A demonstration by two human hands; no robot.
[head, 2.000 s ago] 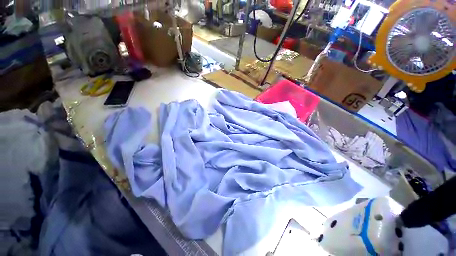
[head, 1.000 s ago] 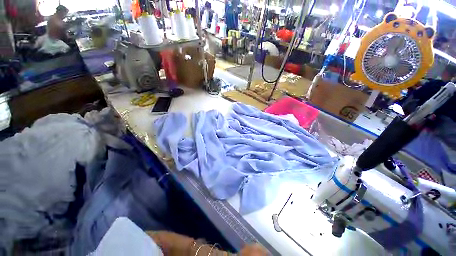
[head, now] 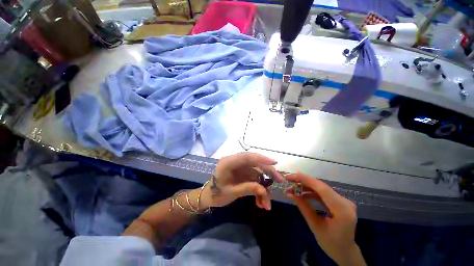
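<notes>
My left hand [head: 239, 179], with bracelets on the wrist, is raised in front of the table edge with its fingers curved. A small dark shiny thing [head: 265, 180] shows at its fingers; whether it is held or worn is unclear. My right hand [head: 330, 210] faces it and pinches a small shiny metal part [head: 297, 189] between thumb and fingertips. The hands are close together. The light-blue garment [head: 161, 98] lies in loose folds on the table, untouched. The needle area [head: 283, 106] of the white sewing machine [head: 332, 72] is beyond my hands.
A ruler strip [head: 200, 165] runs along the table's front edge. Yellow scissors [head: 43, 106] and a dark phone [head: 63, 97] lie at the left. A pink tray [head: 226, 16] stands behind the garment. A purple cloth strip [head: 358, 85] is tied around the machine arm. Pale cloth covers my lap.
The view has turned right and down towards the machine. Both hands are now in view and close together; before, only part of an arm with bracelets showed at the bottom. The garment still lies on the table.
</notes>
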